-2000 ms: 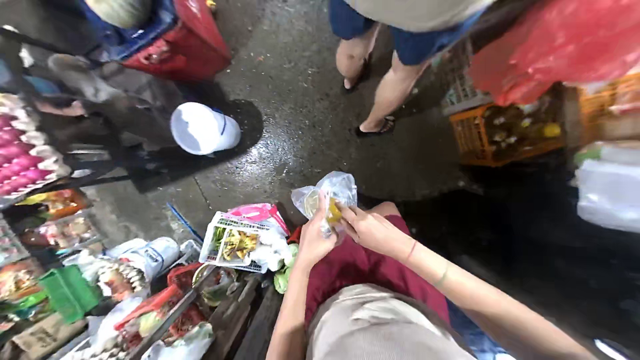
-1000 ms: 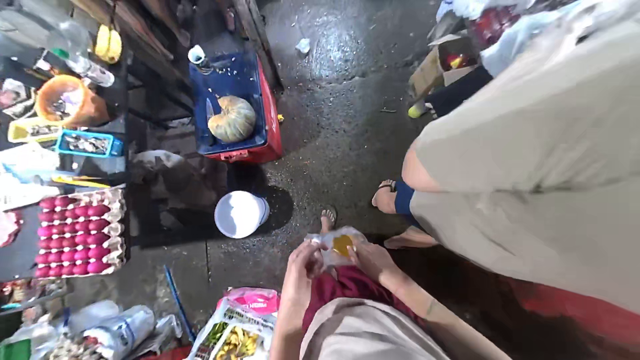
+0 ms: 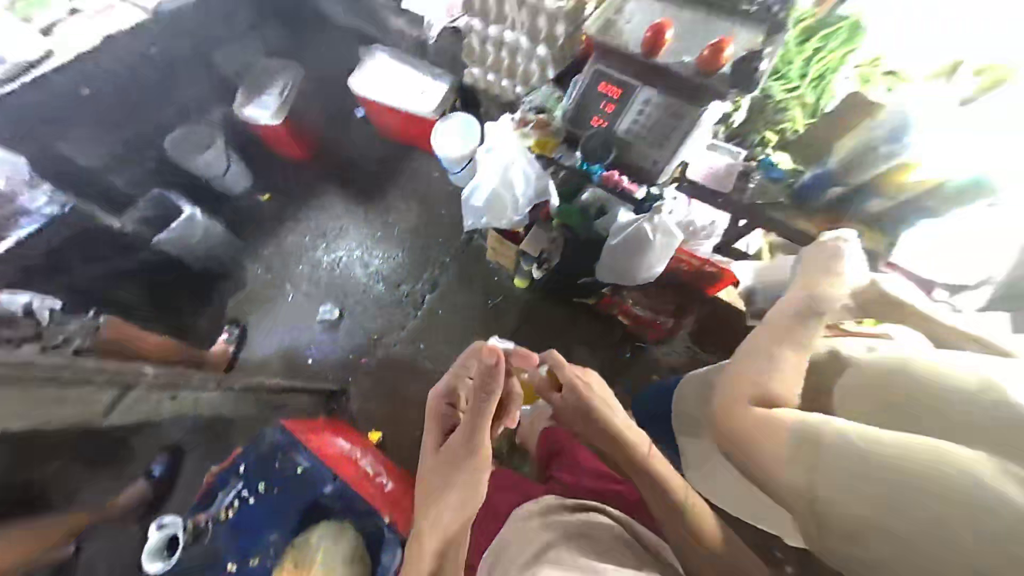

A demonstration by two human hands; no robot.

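In front of my lap, my left hand (image 3: 472,400) has its fingers closed on white plastic that shows at the fingertips. My right hand (image 3: 580,396) meets it and pinches the other side of a small clear plastic bag with yellow contents (image 3: 529,390). The bag hangs between the two hands, mostly hidden by my fingers.
A person in beige (image 3: 880,448) stands close on my right, an arm toward the digital scale (image 3: 632,108). White plastic bags (image 3: 640,244) hang by the stall. Lower left is a blue-topped red cooler (image 3: 296,488) with a squash (image 3: 324,550). A sandaled foot (image 3: 228,344) is at left.
The view has swung strongly to the right, bringing the scale and hanging bags into sight. My hands have stayed together at the small bag.
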